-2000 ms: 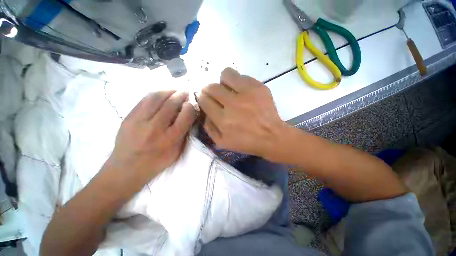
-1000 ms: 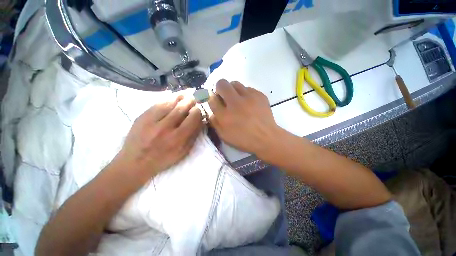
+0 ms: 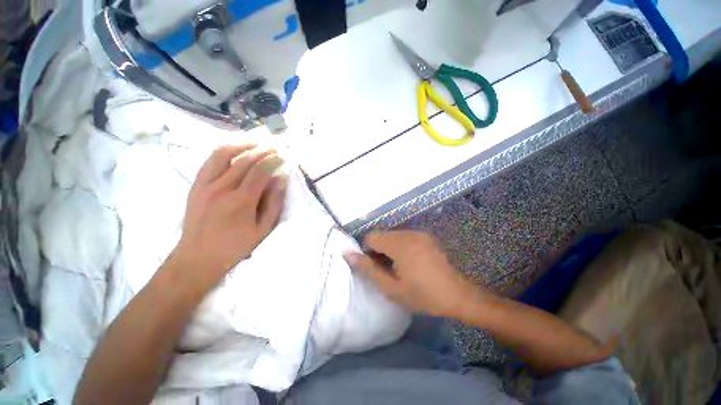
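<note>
The white quilted lining fills my lap and the left of the machine table, with a narrow dark edge along its right side. My left hand lies flat on the cloth just below the presser foot, fingers towards the needle. My right hand pinches the garment edge at the table's front edge, lower right of my left hand. The sewing machine head is above my left hand. The needle itself cannot be made out in the glare.
Snips with yellow and green handles lie on the white table. An orange-brown handled tool lies further right, near a dark panel and a blue strap. A measuring strip runs along the front edge. Brown cloth is at lower right.
My right hand has moved from beside the needle down and right along the garment edge to the table's front. My left hand has stayed near the presser foot, flattened. The camera view has shifted.
</note>
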